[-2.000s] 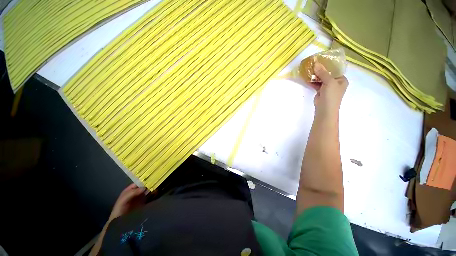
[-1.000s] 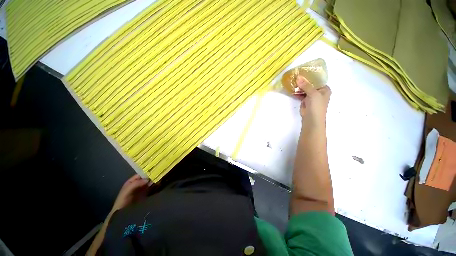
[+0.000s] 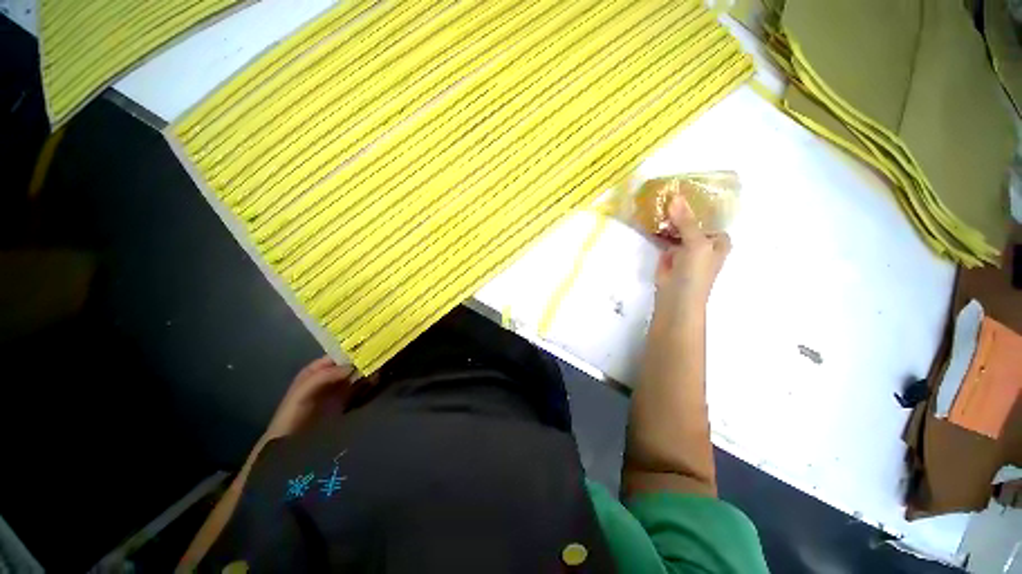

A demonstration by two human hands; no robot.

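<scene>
Long yellow strips [image 3: 471, 157] lie side by side on a carrier board [image 3: 241, 241], whose pale edge shows at the left. The board lies slanted on the white table and its near corner juts past the table edge. My left hand [image 3: 319, 387] holds the board at that near corner; part of the hand is hidden by the board. My right hand [image 3: 693, 247] holds a translucent amber-yellow glue bottle [image 3: 700, 202] over the white tabletop, just right of the strips. The bottle's tip cannot be made out.
More yellow strips [image 3: 112, 51] lie at the upper left. Stacked olive-tan panels [image 3: 874, 79] with yellow edges are at the upper right. Brown leather pieces [image 3: 947, 465] with an orange tag [image 3: 988, 378] lie at the right. Yellow tape [image 3: 574, 275] marks the white table [image 3: 773, 292].
My right hand with the bottle has moved down and slightly left, nearer to me. The board and my left hand have shifted slightly up and right in the view, as the view itself has moved.
</scene>
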